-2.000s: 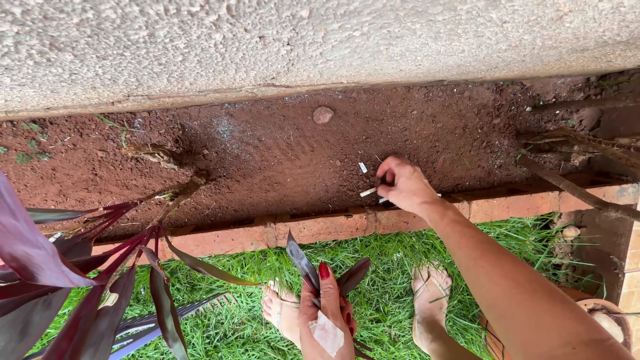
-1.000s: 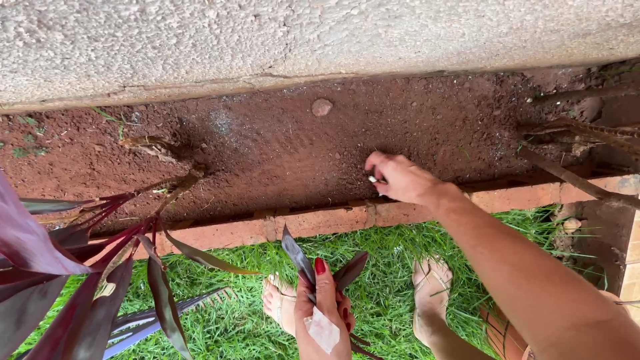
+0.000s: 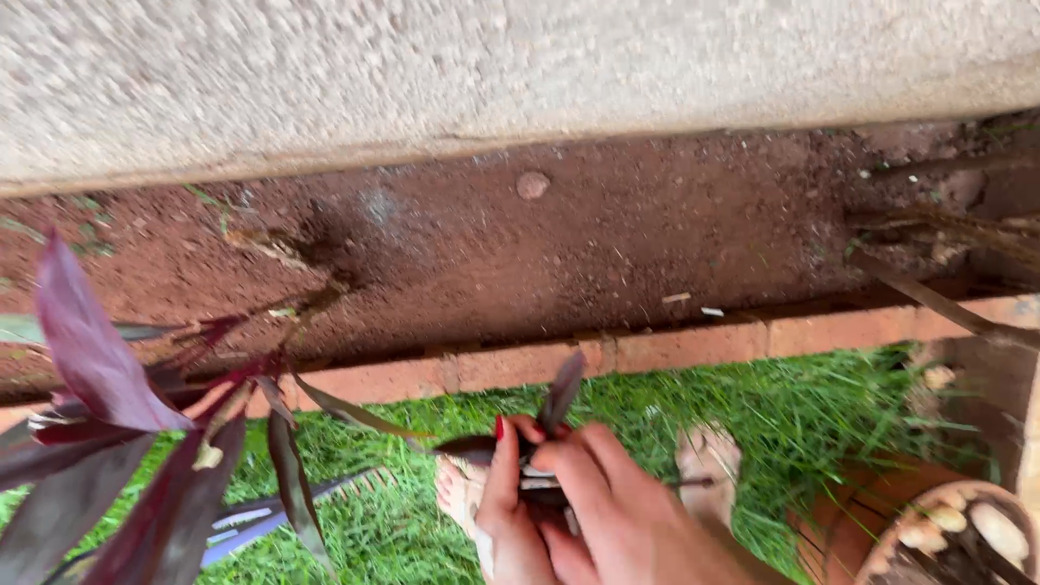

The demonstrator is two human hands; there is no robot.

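Note:
Low in the view, over the grass, my left hand (image 3: 512, 520) grips several dark purple leaves (image 3: 562, 390). My right hand (image 3: 613, 496) meets it from the right, its fingertips at the leaves and at small whitish pieces between the hands. Whether those fingers are closed on a piece is hidden by the overlap. Two small pale pieces, one tan (image 3: 676, 298) and one white (image 3: 712, 312), lie on the reddish soil (image 3: 504, 268) near the brick edging (image 3: 691, 345).
A purple-leaved plant (image 3: 106, 366) leans in at the left, above a rake (image 3: 252, 520) on the grass. The rough wall (image 3: 520, 65) bounds the soil bed, where a stone (image 3: 533, 185) lies. Bare branches (image 3: 934, 301) and a clay pot (image 3: 942, 520) with pale stones are at right.
My right hand has moved from the soil down to my left hand. My left hand still holds the leaves.

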